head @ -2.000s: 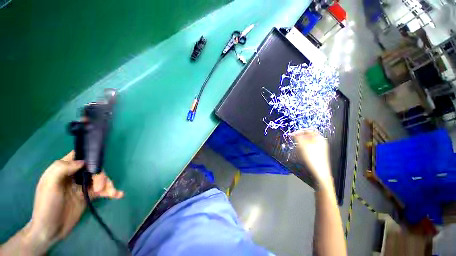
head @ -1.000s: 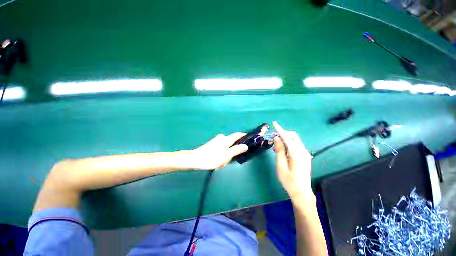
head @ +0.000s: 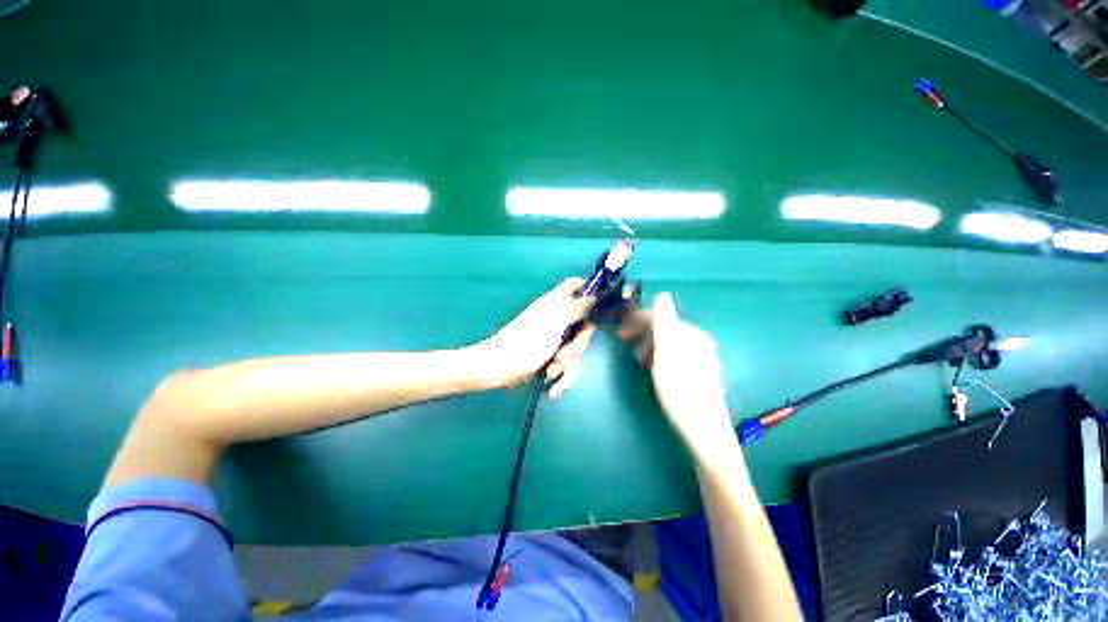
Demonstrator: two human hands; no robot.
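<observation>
My left hand (head: 547, 340) holds a black battery clamp (head: 600, 282) above the light-green ledge. Its coppery jaw tip points up and away from me, with a thin silvery wire end beyond it. The clamp's black lead (head: 520, 456) hangs down towards my lap and ends in a blue and red plug (head: 493, 588). My right hand (head: 680, 365) is at the clamp's right side. Its fingertips are blurred and touch or nearly touch a dark part there; whether they grip it cannot be told.
Right: a loose black part (head: 877, 306), a clamp lead (head: 851, 379) with a blue plug, and a black tray (head: 923, 486) with a heap of silver wire pieces (head: 1033, 571). Leads lie on the belt (head: 984, 140) and at far left (head: 15, 243).
My right hand has gone from the tray to the clamp. The clamp, brought to the middle in my left hand, has since turned so its jaw points away, and its plug now shows.
</observation>
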